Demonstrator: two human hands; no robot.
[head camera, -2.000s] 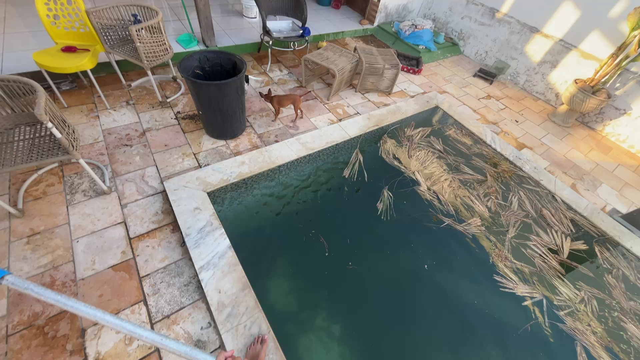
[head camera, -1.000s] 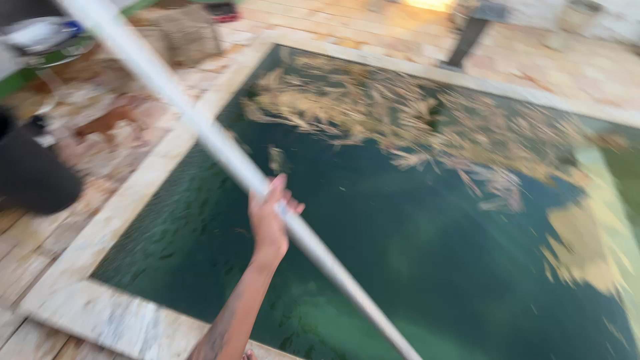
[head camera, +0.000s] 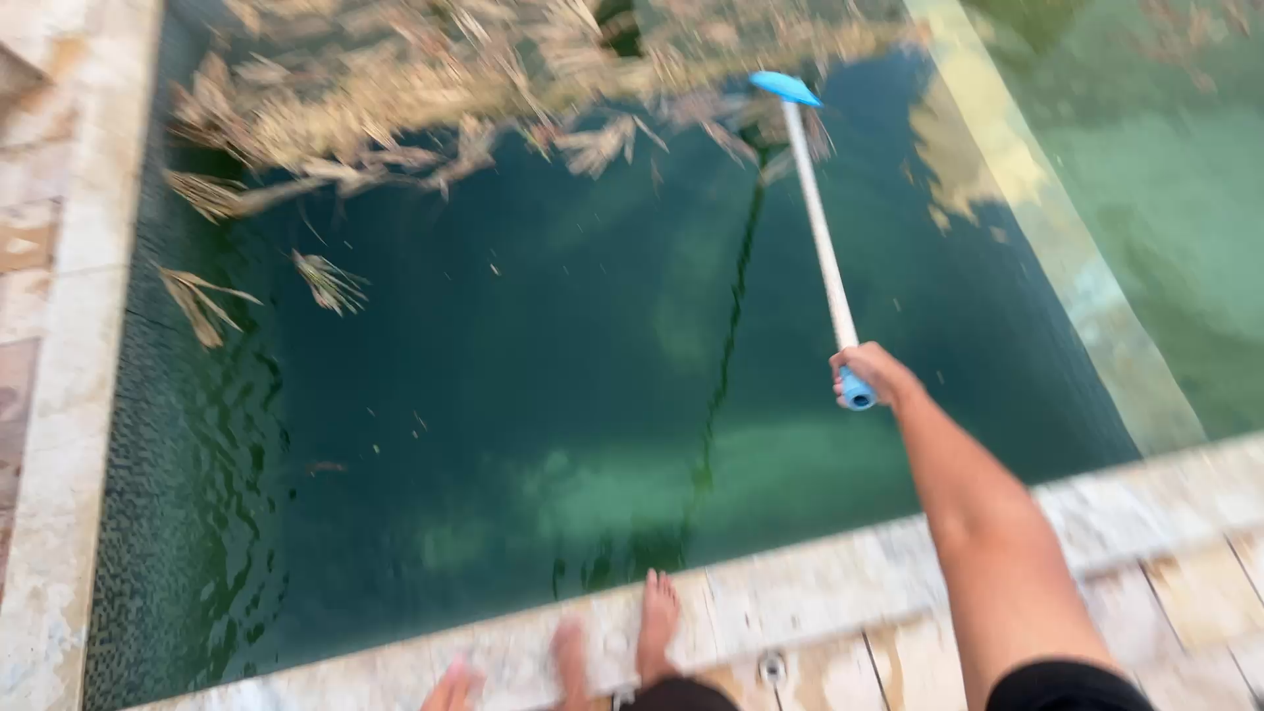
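My right hand (head camera: 869, 373) grips the pale pole (head camera: 820, 227) of a pool tool near its blue end grip, with the arm stretched out over the water. The pole's far end bears a blue head (head camera: 785, 89) at the edge of the floating dry palm leaves (head camera: 375, 99); its exact kind cannot be told. Blurred pink fingertips at the bottom edge look like my left hand (head camera: 454, 686), mostly cut off and apart from the pole. Loose leaf tufts (head camera: 331, 283) float at the left of the dark green water (head camera: 553, 346).
My bare feet (head camera: 657, 617) are on the pale stone pool rim (head camera: 790, 607), right at the water. The rim turns along the left side. Stone paving (head camera: 918, 657) lies behind it. A pale divider (head camera: 1047, 217) separates lighter green water at right.
The view has swung right and down to the water. A tattooed arm, whose hand was on the middle of the pole a second ago, is off it. The pole's blue end and blue head now show.
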